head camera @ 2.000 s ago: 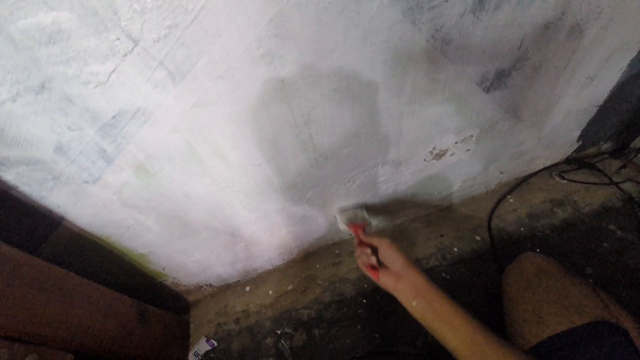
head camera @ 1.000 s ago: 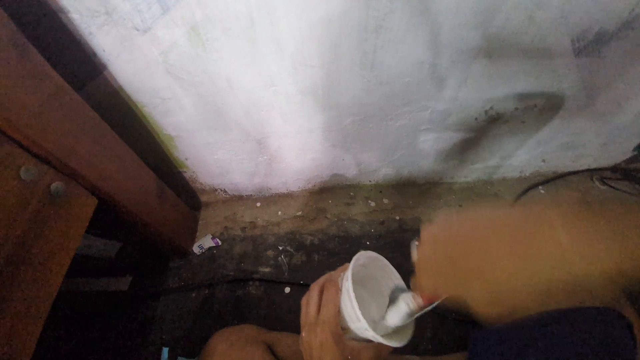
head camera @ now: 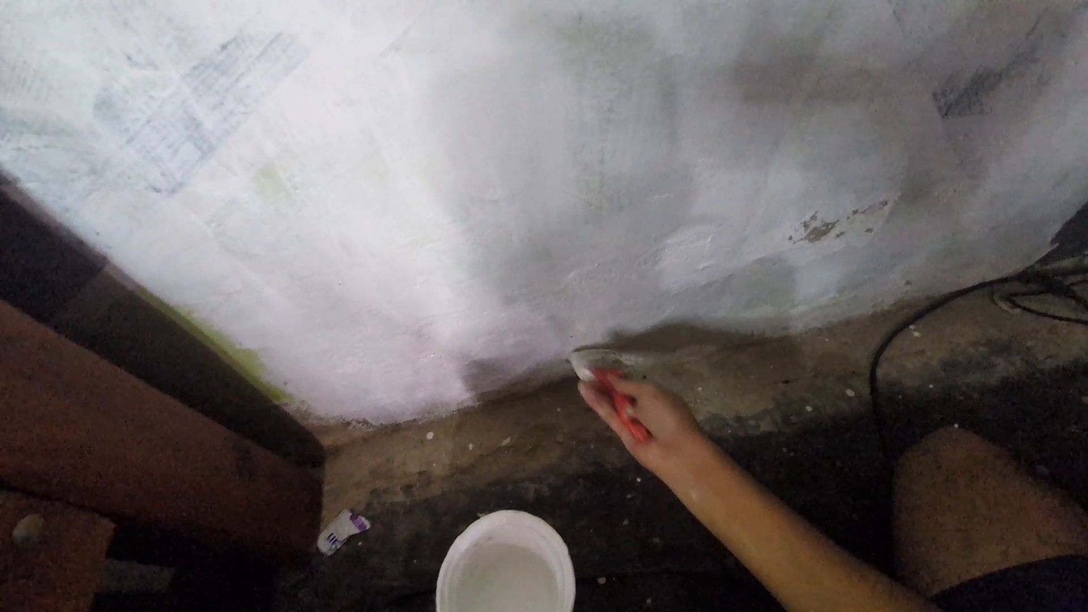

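My right hand (head camera: 650, 421) grips the red handle of a paintbrush (head camera: 620, 399). Its pale, paint-coated bristles touch the bottom edge of the white-painted wall (head camera: 510, 212), just above the rough ledge. Below and to the left of that hand is a white tub (head camera: 565, 569) with whitish paint inside, cut off by the frame's lower edge. My left hand is out of view, so whether it holds the tub cannot be seen.
A reddish-brown wooden frame (head camera: 170, 433) stands at the left against the wall. Black cables (head camera: 875, 365) lie on the right. A small torn wrapper (head camera: 342, 532) rests on the dark floor. My bare knee (head camera: 977, 501) is at lower right.
One second ago the brush was dipped in the tub, held by my left hand; now the brush is back at the wall's lower edge. My left hand has left the view.
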